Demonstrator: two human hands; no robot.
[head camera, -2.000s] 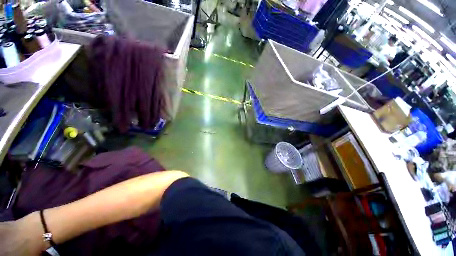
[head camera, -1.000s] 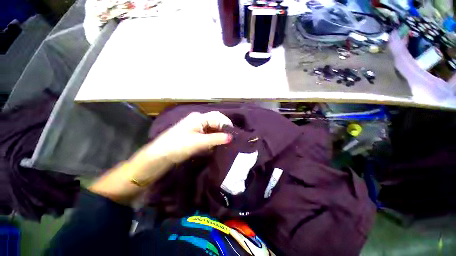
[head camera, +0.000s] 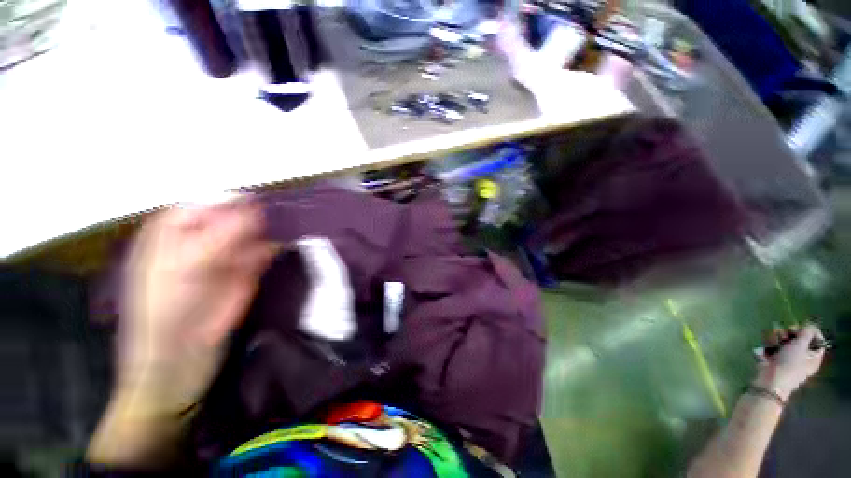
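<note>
The dark plum garment lies over my lap against the table edge. A white label and a narrower white tag show on its inside. My left hand is blurred at the garment's upper left edge, with its fingertips closed on the cloth. My right hand is far out at the lower right, away from the garment, with curled fingers. Something small and dark shows at its fingers, too unclear to name. No needle or thread can be made out.
The white table crosses the upper left, with a grey mat bearing small dark pieces. A phone stand and maroon flask stand behind. Plum cloth hangs from a grey bin at right, over green floor.
The view has swung right since one second ago, so the table and garment sit further left. My left hand stays at the garment's edge. My right hand has come into view at the far right.
</note>
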